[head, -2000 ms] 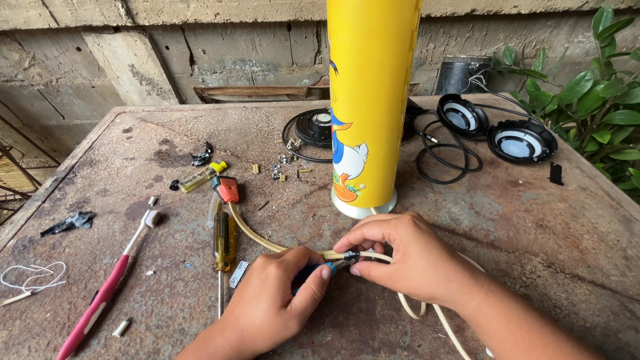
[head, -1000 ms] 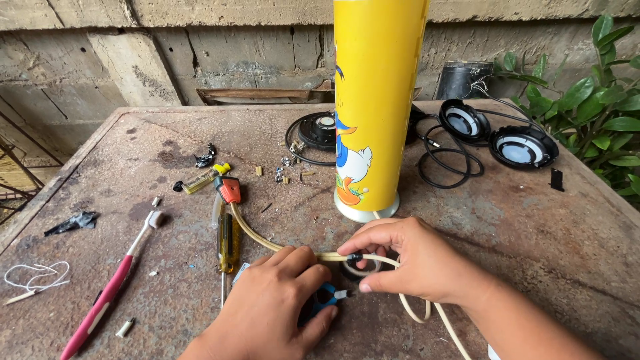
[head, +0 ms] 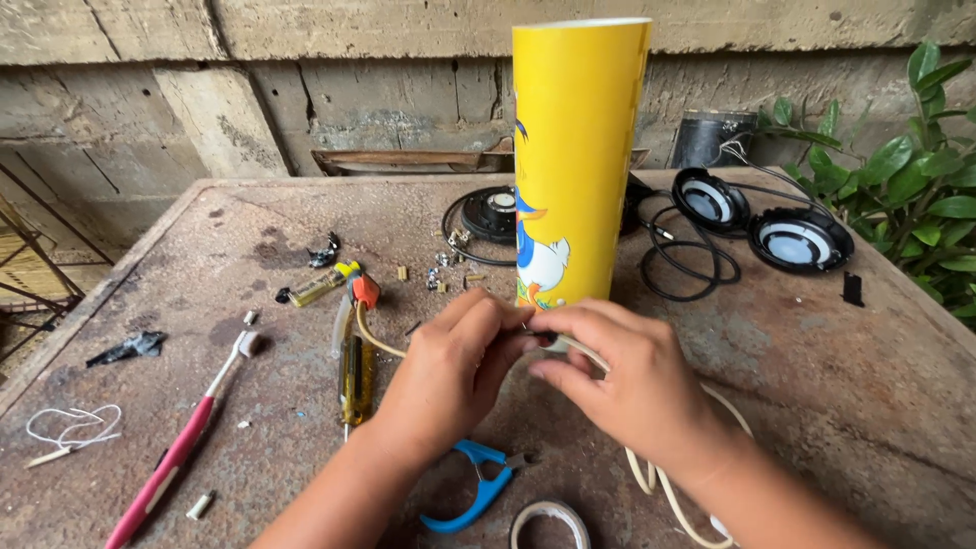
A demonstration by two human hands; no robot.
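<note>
Both hands are in front of a yellow cylinder (head: 583, 145) that bears a printed duck. My left hand (head: 465, 366) pinches a dark-wrapped spot on a cream electrical cord (head: 583, 349) between thumb and fingers. My right hand (head: 629, 374) grips the same cord just to the right, by the black tape (head: 543, 335). The cord runs left to an orange-red plug (head: 364, 291) and right under my right forearm. Blue-handled nippers (head: 488, 488) lie below my wrists, with a roll of black tape (head: 549, 526) beside them. My fingers hide part of the wrapped spot.
A screwdriver with a yellow handle (head: 356, 381), a pink toothbrush (head: 179, 450) and white string (head: 72, 431) lie on the left. Black round speaker parts (head: 801, 240) and a coiled black cable (head: 690, 267) are at the back right. Small metal bits (head: 438, 280) are scattered near the cylinder.
My left hand has let go of the blue nippers, which now lie on the table, and has moved up to the cord. Both hands are now close together at the cord's dark spot.
</note>
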